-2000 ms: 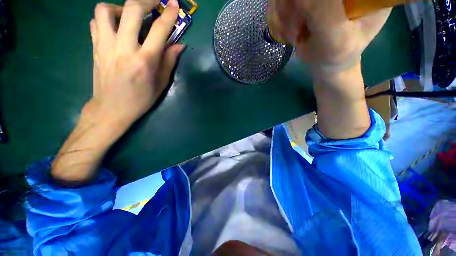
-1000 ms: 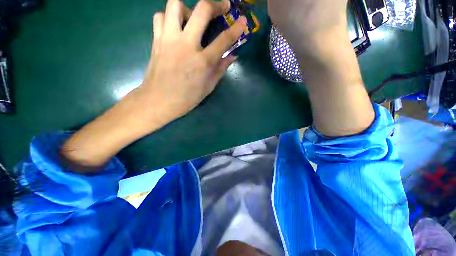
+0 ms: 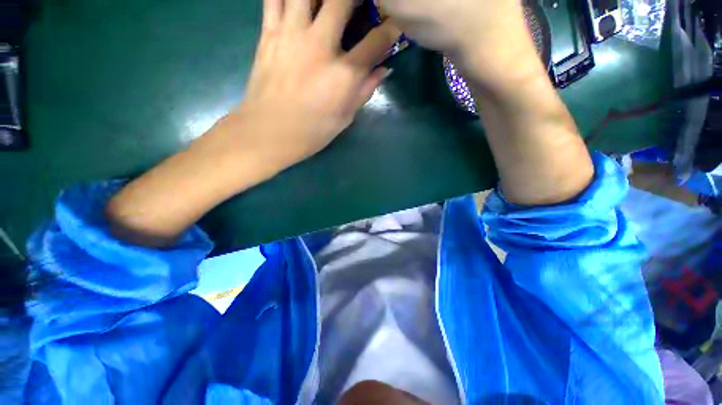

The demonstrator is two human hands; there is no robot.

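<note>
My left hand, bare, is at the upper middle with its fingertips cut off by the top edge. It holds a small dark device unit, mostly hidden under the fingers. My right hand is at the top edge beside the unit, its fingers cut off or hidden; what it holds does not show in this frame. The round screw dish, full of glittering screws, lies partly under my right wrist and forearm.
A dark unit with a pale-edged screen lies right of the dish. Beyond it are a light-faced unit and a crinkled clear bag. A dark unit lies at the far left. A black cord crosses the right side.
The view has shifted, so the dish sits further right. My right hand has moved from over the dish to the unit at my left hand. The orange tool seen earlier is out of sight.
</note>
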